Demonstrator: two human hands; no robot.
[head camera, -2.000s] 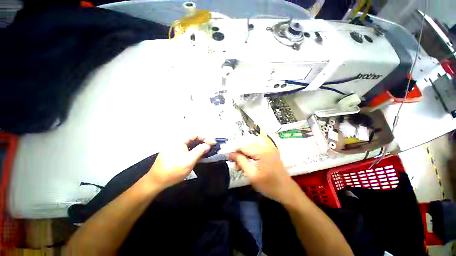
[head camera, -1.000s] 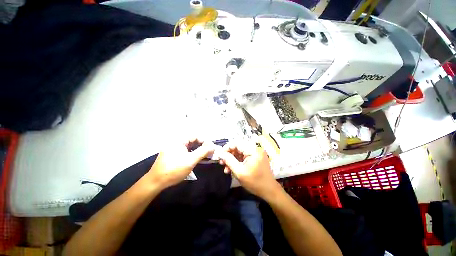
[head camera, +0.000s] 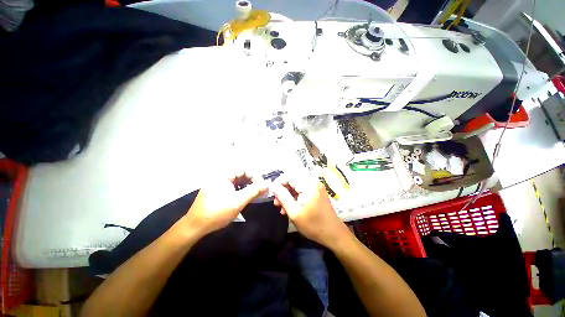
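Note:
Black trousers (head camera: 248, 247) hang over the table's front edge and my lap. My left hand (head camera: 220, 201) pinches the dark waistband end (head camera: 271, 176) between thumb and fingers at the table's front. My right hand (head camera: 303, 201) is beside it, its fingertips nearly touching the left ones, pinching at the same cloth end. Any small fastener between the fingertips is too small and overexposed to tell. A white label (head camera: 240, 217) shows below my left hand.
The white Brother machine (head camera: 396, 68) stands behind. Yellow-handled pliers (head camera: 334, 181), green snips (head camera: 370, 165), a fastener tray (head camera: 354, 134) and an accessories box (head camera: 480, 172) lie right. A red basket (head camera: 458, 217) is below the edge. Dark garments (head camera: 74, 74) lie upper left.
My right hand has moved left and closer to my left hand since the oldest frame, uncovering more of the pliers' yellow handles. The left hand has barely moved.

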